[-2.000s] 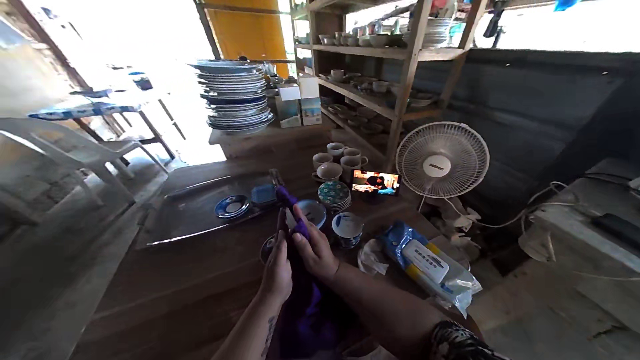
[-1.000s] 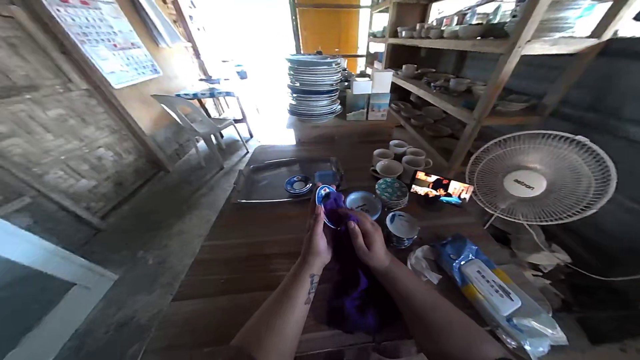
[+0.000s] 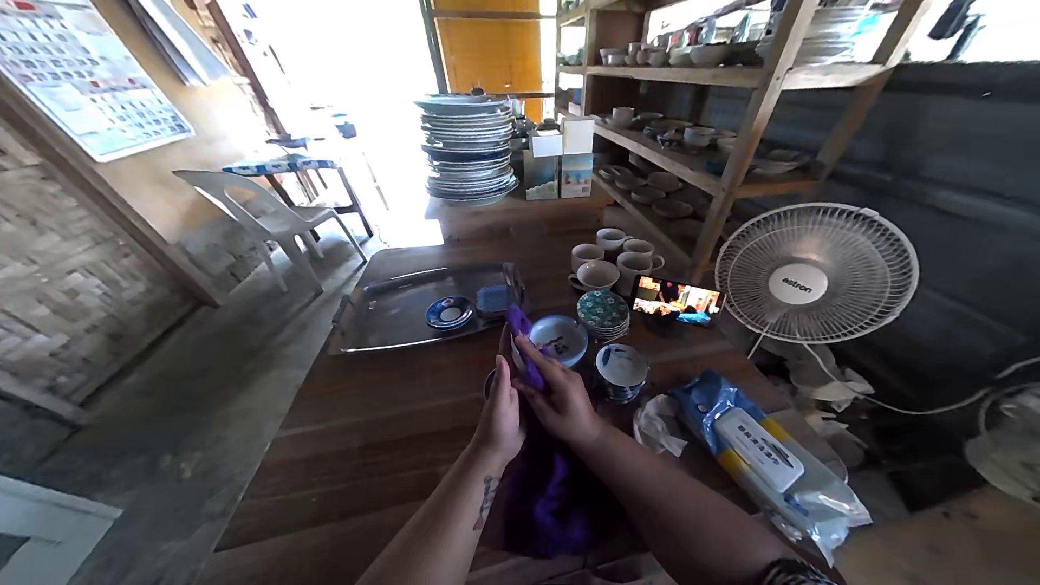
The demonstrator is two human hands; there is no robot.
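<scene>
My left hand (image 3: 502, 414) and my right hand (image 3: 561, 398) meet over the wooden table, with a small dish (image 3: 513, 348) seen edge-on between them. The right hand presses a purple cloth (image 3: 532, 370) on the dish; the rest of the cloth hangs below toward the table edge. Just beyond the hands lies a white bowl (image 3: 562, 331) with dark marks. To its right stand a stack of green floral dishes (image 3: 603, 312) and a stack of blue-and-white bowls (image 3: 622, 367). A metal tray (image 3: 390, 313) at the left holds blue-and-white saucers (image 3: 448, 311) and blue square dishes (image 3: 492, 300).
Several mugs (image 3: 597, 275) and a lit phone (image 3: 678, 301) stand farther back. At the right are a wipes packet (image 3: 760, 451), crumpled tissue (image 3: 660, 422) and a white fan (image 3: 816, 272). A tall plate stack (image 3: 467, 150) stands beyond the table, beside wooden shelves (image 3: 678, 77).
One second ago the dish between my hands showed its blue-and-white face; now it is edge-on. The view has swung left since two seconds ago.
</scene>
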